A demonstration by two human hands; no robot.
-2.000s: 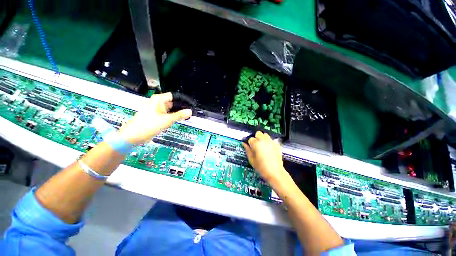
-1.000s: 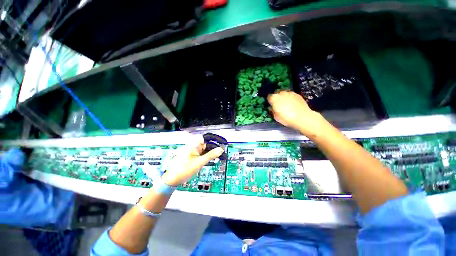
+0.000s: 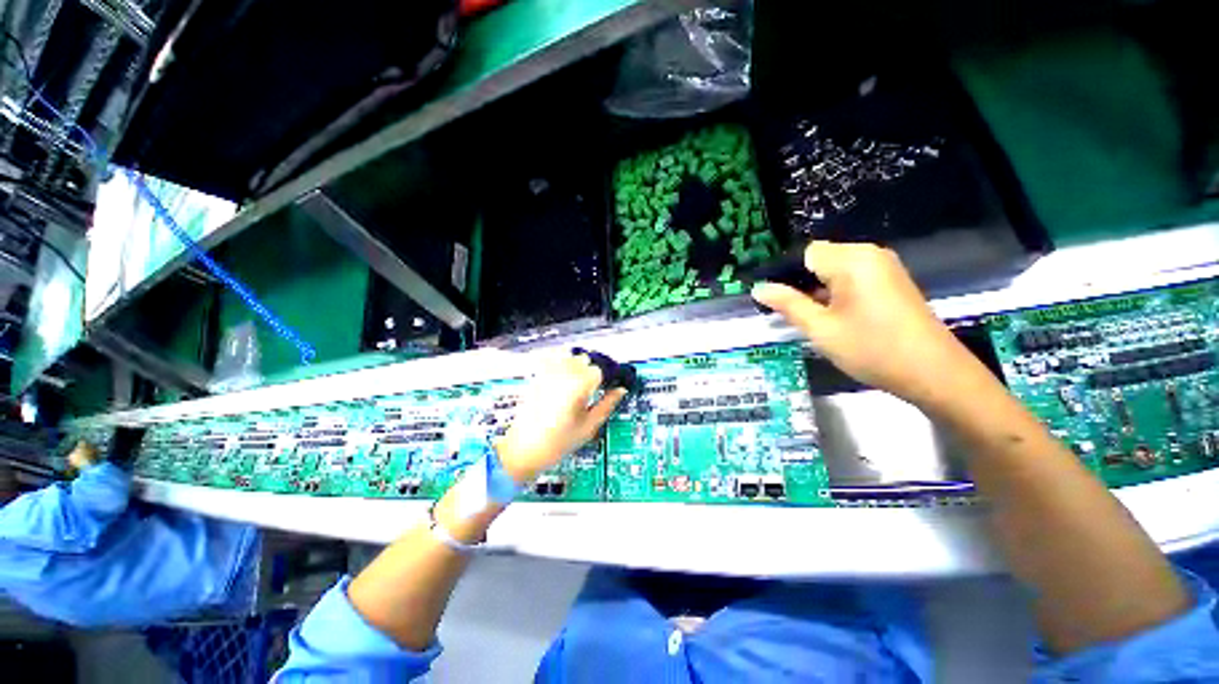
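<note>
My left hand (image 3: 551, 417), with a light blue wrist band, is over the row of green circuit boards, at the left edge of the circuit board (image 3: 719, 430) in front of me. A dark shape covers its fingertips; finger covers or a held part, I cannot tell. My right hand (image 3: 869, 318) is above the rail's back edge, just right of the bin of green components (image 3: 655, 247). Its fingertips are also dark, and whether they hold a small part is not clear.
Bins of small dark parts (image 3: 546, 261) and silvery parts (image 3: 856, 167) flank the green one. A clear plastic bag (image 3: 685, 67) hangs above. A black pallet with a light plate (image 3: 882, 438) lies between boards. Another person's blue sleeve (image 3: 120, 541) is at far left. A blue coiled cord (image 3: 221, 274) hangs left.
My right hand has left the green bin and moved towards me and right, to the rail's back edge. My left hand has shifted slightly to the right and up. The view has tilted.
</note>
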